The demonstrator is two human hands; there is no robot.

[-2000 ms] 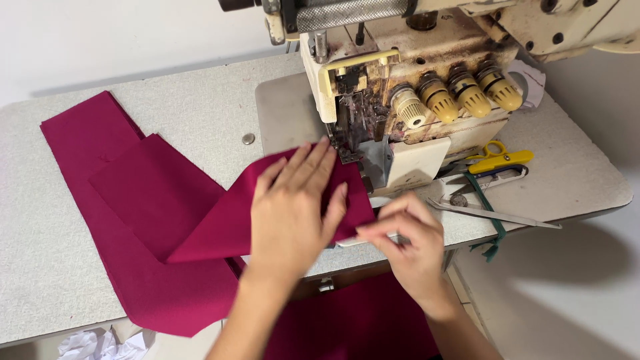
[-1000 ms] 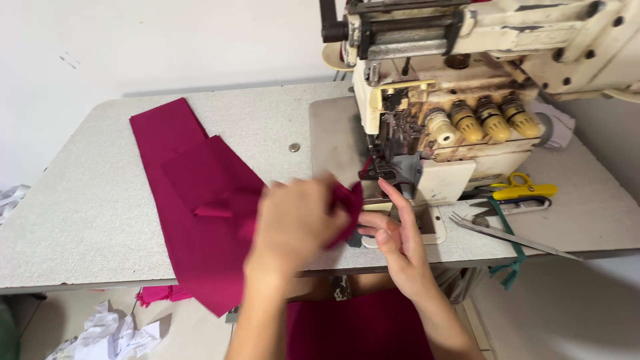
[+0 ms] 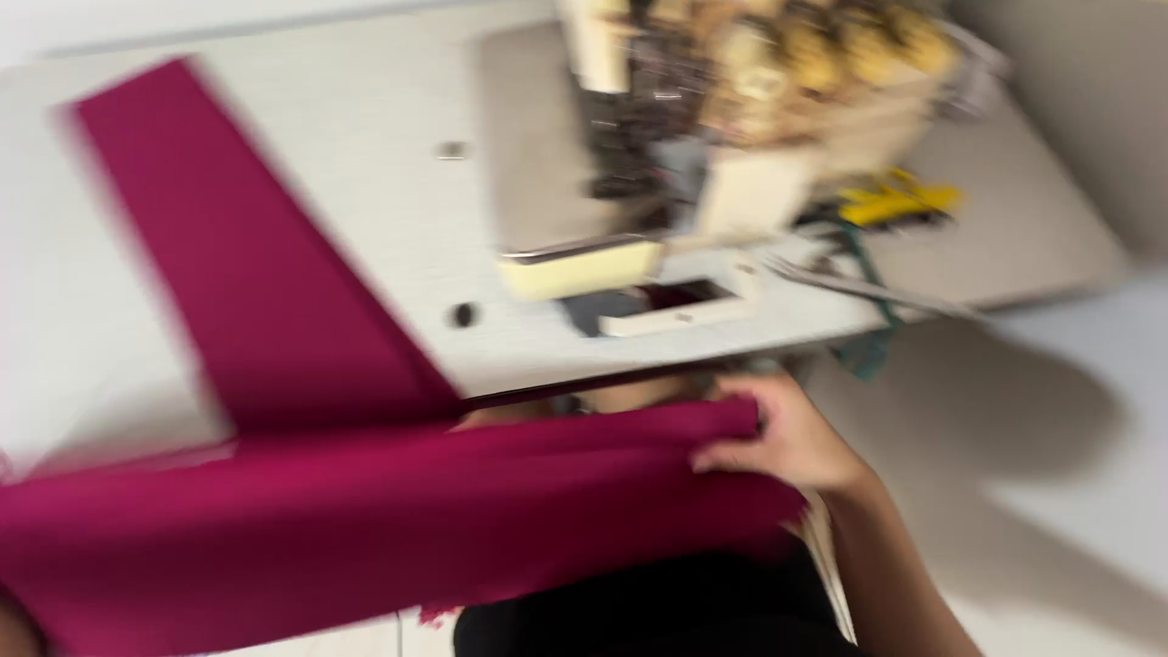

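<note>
A long magenta fabric piece (image 3: pixel 383 520) is stretched across the lap in front of the table edge, blurred by motion. My right hand (image 3: pixel 776 433) grips its right end between thumb and fingers. Only a bit of my left arm shows at the lower left corner; the left hand is hidden or out of frame. Another magenta fabric piece (image 3: pixel 237 246) lies flat on the table's left part, its lower end meeting the stretched cloth. The overlock sewing machine (image 3: pixel 730 100) stands beyond, with no cloth seen under its presser foot area.
Steel tweezers (image 3: pixel 876 290) lie right of the machine's base, near a yellow-handled cutting tool (image 3: pixel 899 201) and a green strip (image 3: pixel 867 274) hanging over the table edge (image 3: pixel 794 345). A small round metal piece (image 3: pixel 451 151) and a dark hole (image 3: pixel 464 316) mark the tabletop.
The bunched cloth has left the machine and is now spread out over the lap. My right hand has moved down to its end. My left hand has gone from sight. The view has shifted.
</note>
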